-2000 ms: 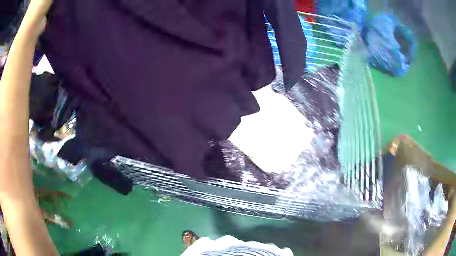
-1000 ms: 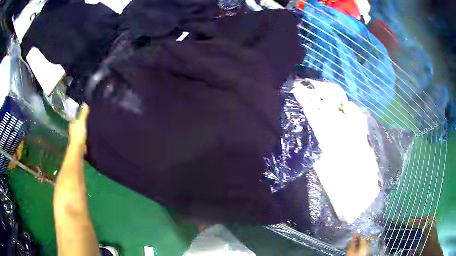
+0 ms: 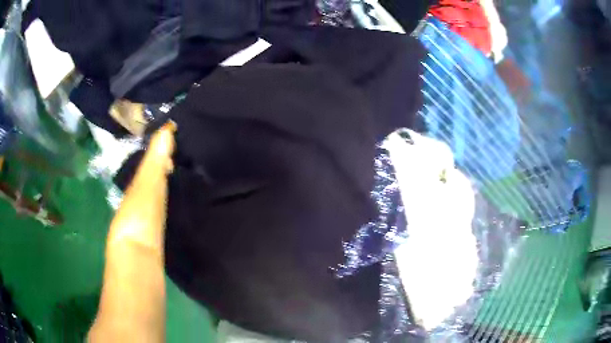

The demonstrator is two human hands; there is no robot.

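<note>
A dark garment (image 3: 288,181) lies spread in front of me over the wire basket (image 3: 536,268). My left hand (image 3: 165,144) is at the garment's left edge, small and blurred; I cannot tell whether its fingers grip the cloth. My right hand is not in view. A white tag or label (image 3: 246,53) shows near the garment's top edge. To the right of the garment lie a white garment (image 3: 435,228) and shiny clear film (image 3: 375,244).
More dark clothes (image 3: 221,23) lie at the top, with white pieces (image 3: 50,60) at the upper left. Blue plastic (image 3: 476,114) shows behind the basket wires, with a red garment (image 3: 462,23) above it. The green floor (image 3: 60,268) shows at the lower left.
My left hand has moved right and stays at the garment's left edge. The fingers seen at the bottom right are out of the picture now. The view has shifted slightly.
</note>
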